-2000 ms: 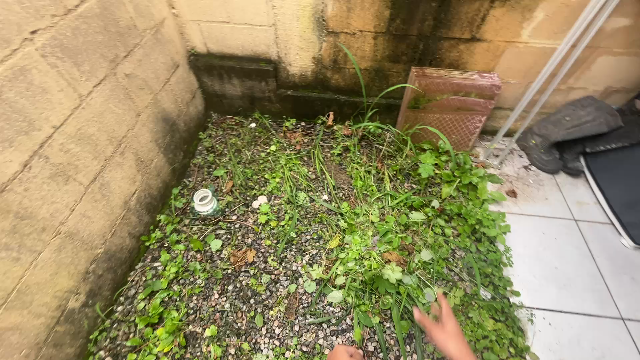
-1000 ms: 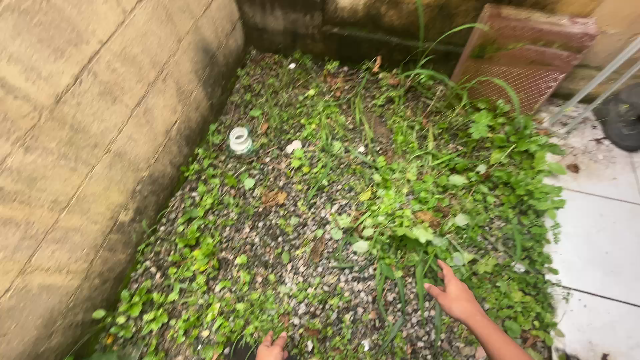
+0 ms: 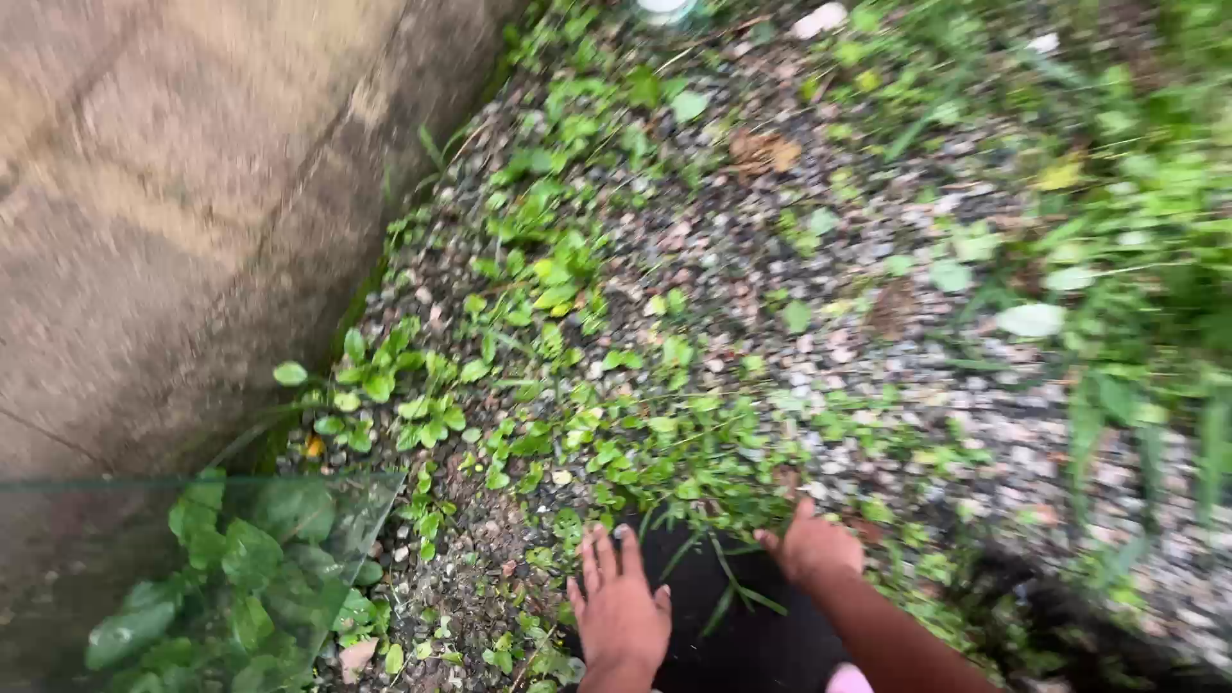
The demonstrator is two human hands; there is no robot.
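My left hand (image 3: 619, 602) is low in the view with its fingers spread, over the left edge of a black surface (image 3: 727, 616) that I cannot identify. To its right, my right hand (image 3: 818, 547) reaches to small green weeds (image 3: 712, 486) at the upper edge of that surface; blur hides whether its fingers grip any. A few grass blades (image 3: 733, 577) lie across the black surface between the hands. Gravel (image 3: 712, 241) with low leafy weeds spreads beyond both hands.
A stained block wall (image 3: 192, 212) runs along the left. At lower left a clear glass sheet (image 3: 241, 577) stands over broad-leaved plants. A white round object (image 3: 664, 8) shows at the top edge. Thicker grass (image 3: 1155, 250) grows on the right, and something dark and blurred (image 3: 1068, 626) is at lower right.
The view has moved down and left, closer to the gravel. My hands are nearer to each other than a second ago. The glass sheet and the black surface now show much more.
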